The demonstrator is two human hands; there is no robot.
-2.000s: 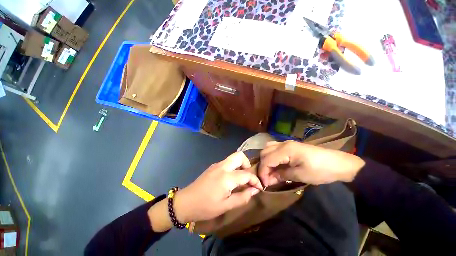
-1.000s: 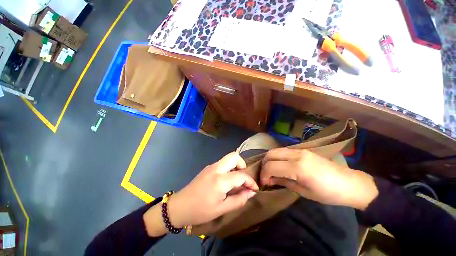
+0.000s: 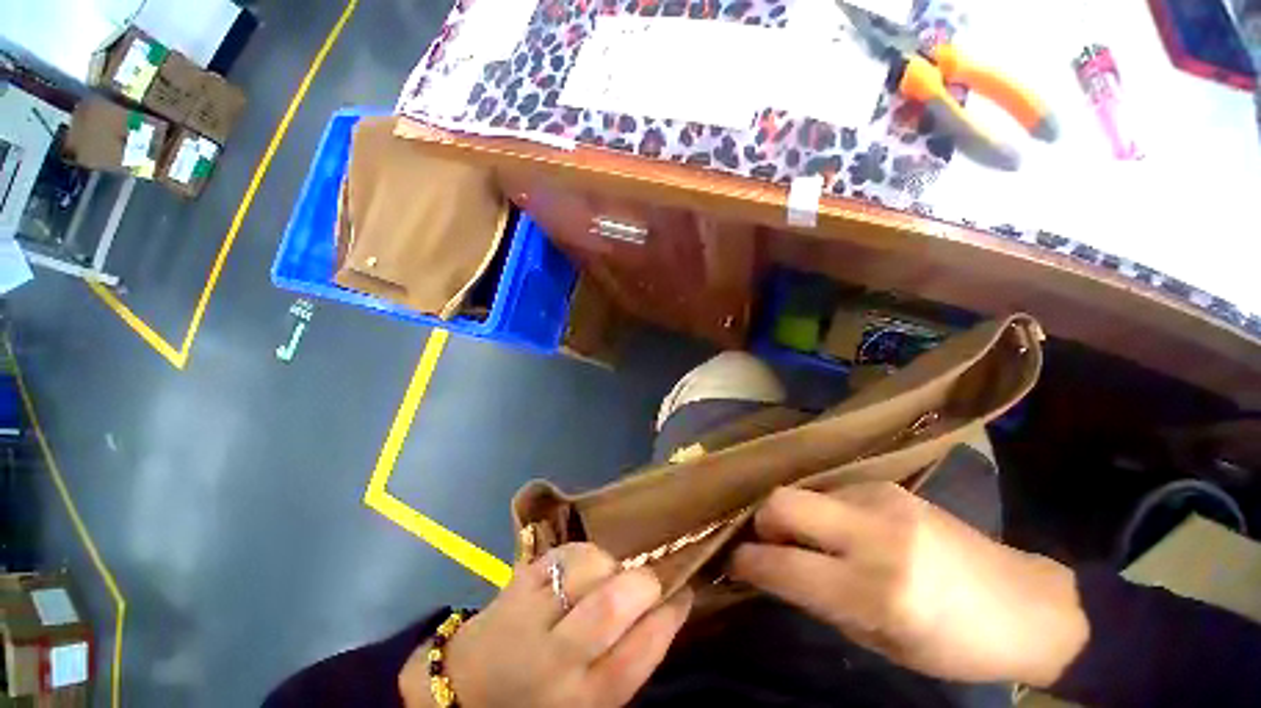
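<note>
A tan-brown handbag lies across my lap with its long opening facing up. A pale gold zip line runs along the inside. My left hand, with a ring and a beaded bracelet, grips the bag's near edge at its left end. My right hand has its fingertips at the inner edge right of the middle, pinching the material there. The fingertips are partly hidden in the fold. No needle or thread can be made out.
A blue crate with another brown bag stands beside the wooden desk. Orange-handled pliers, a pink-red item and a dark phone lie on the desk. Boxes stand at the far left.
Both hands have moved lower and apart. The bag has shifted down and its opening is spread wider, showing the zip line. The view has shifted slightly.
</note>
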